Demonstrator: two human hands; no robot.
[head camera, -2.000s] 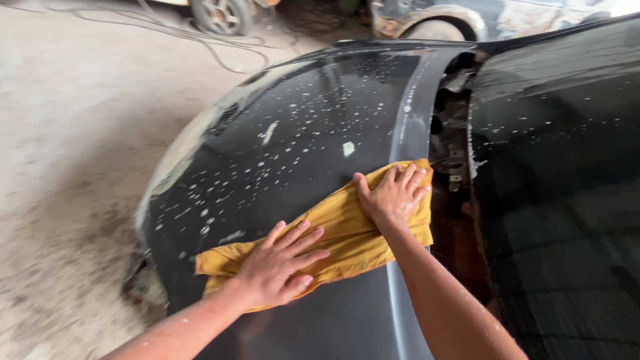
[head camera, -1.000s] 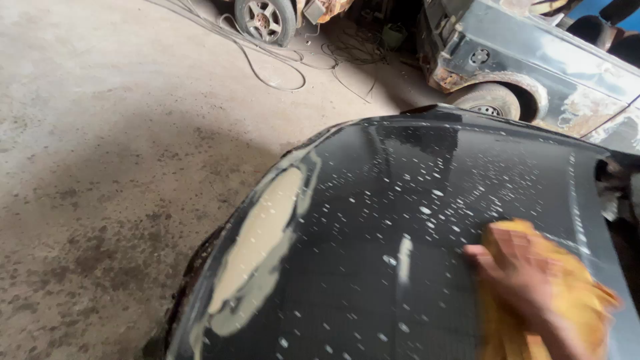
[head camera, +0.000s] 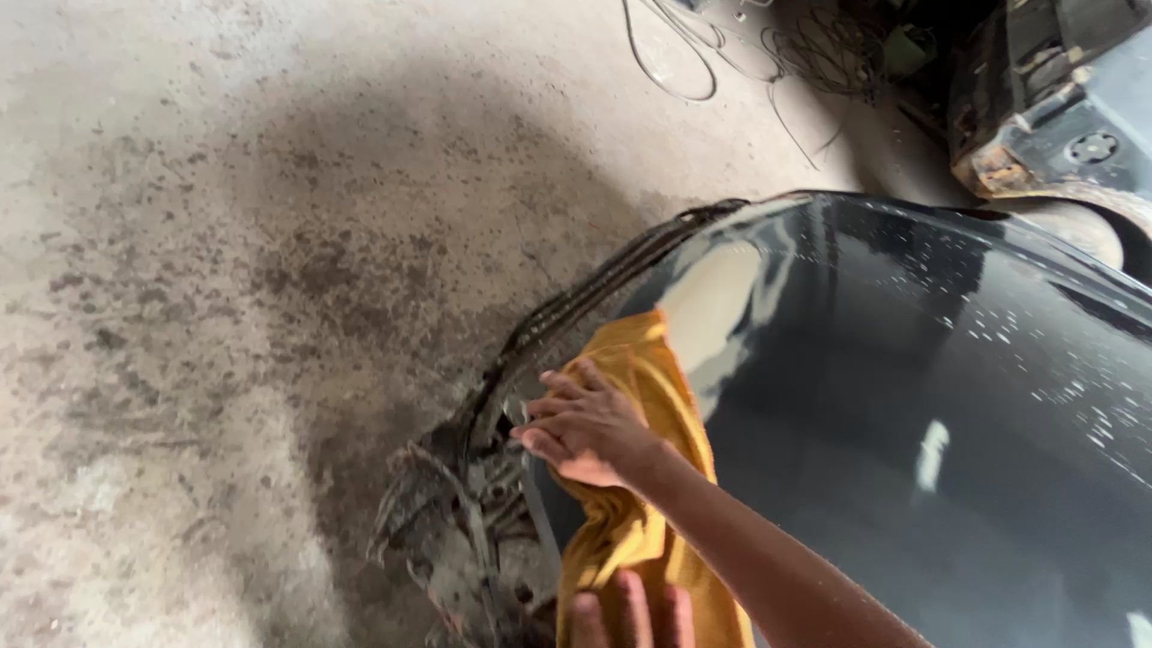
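Observation:
A black car hood (head camera: 837, 432) fills the right half, with a pale filler patch (head camera: 715, 292) at its front edge and white droplets toward the upper right. A yellow-orange cloth (head camera: 688, 432) lies bunched along the hood's front edge. My right hand (head camera: 589, 427) rests flat on the cloth's upper part, palm down, its fingertips reaching past the cloth's left side. Only the fingers of my left hand (head camera: 634, 616) show at the bottom edge, spread over the lower cloth; the rest of that hand is out of frame.
Exposed metal parts (head camera: 490, 531) and a dark trim edge (head camera: 585, 292) border the hood's front. The concrete floor (head camera: 225, 270) is stained with dark spots. Loose cables (head camera: 693, 54) lie at the top. Another car's rusty body corner (head camera: 1035, 162) stands at upper right.
The cloth and my right hand have moved from the windshield side to the hood's front edge. Droplets that dotted the middle of the hood are gone there. The view has swung toward the floor.

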